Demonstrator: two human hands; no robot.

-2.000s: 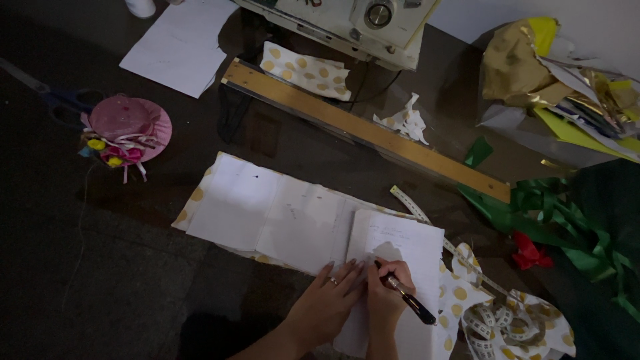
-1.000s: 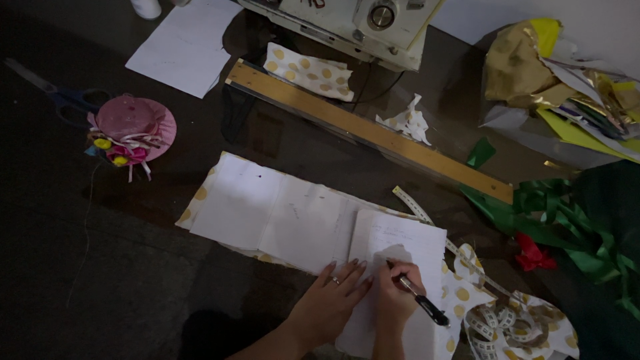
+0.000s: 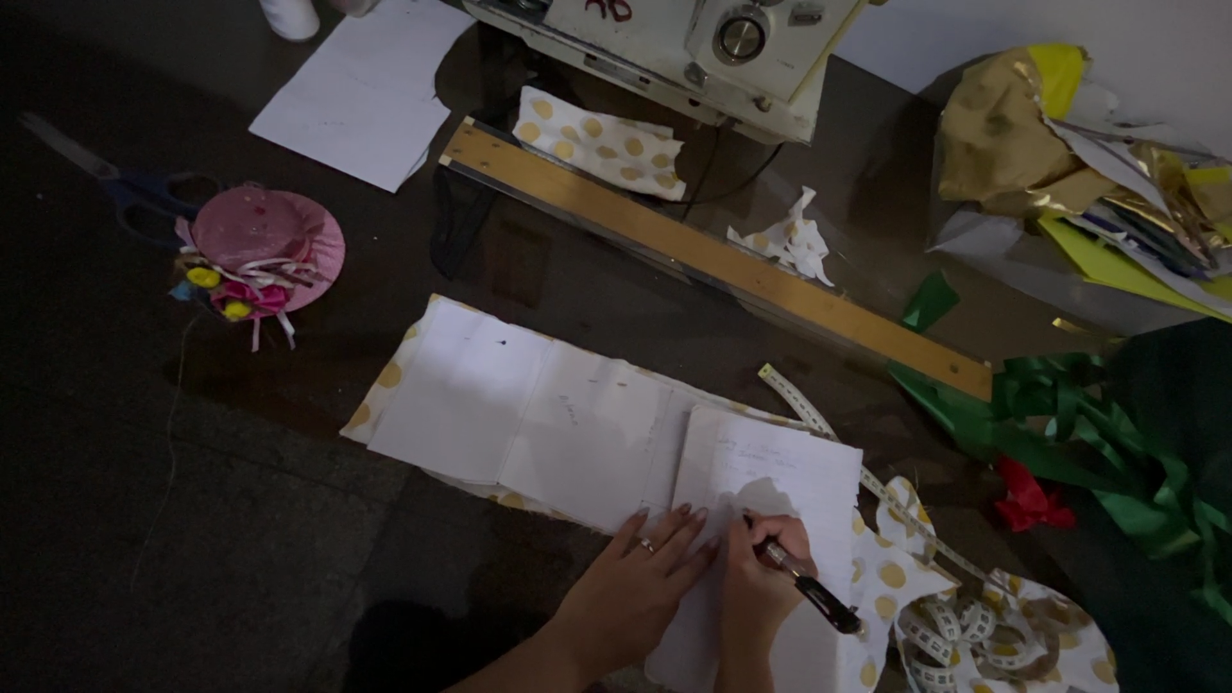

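My right hand (image 3: 767, 568) grips a black pen (image 3: 813, 595), its tip on a notebook page (image 3: 818, 481) that bears handwriting. Flat and with fingers spread, my left hand (image 3: 640, 587) rests on the notebook's left edge and the paper beside it, a ring on one finger. The notebook lies over the right end of a long, creased paper sheet (image 3: 587, 423), which sits on white fabric with yellow dots (image 3: 383, 385). A measuring tape (image 3: 794, 397) runs from behind the notebook to a loose coil (image 3: 948, 630) on more dotted fabric (image 3: 1073, 626) at the lower right.
Beyond the paper lies a long wooden ruler (image 3: 712, 260), with a sewing machine (image 3: 674, 48) behind it. Scissors (image 3: 125, 188) and a pink hat-shaped pincushion (image 3: 260, 241) are at left. Green ribbon (image 3: 1136, 462), a red bow (image 3: 1030, 496) and a bag of gold and yellow scraps (image 3: 1020, 135) are at right.
My right hand has shifted slightly over the notebook page with the pen still in it. My left hand stays in about the same place.
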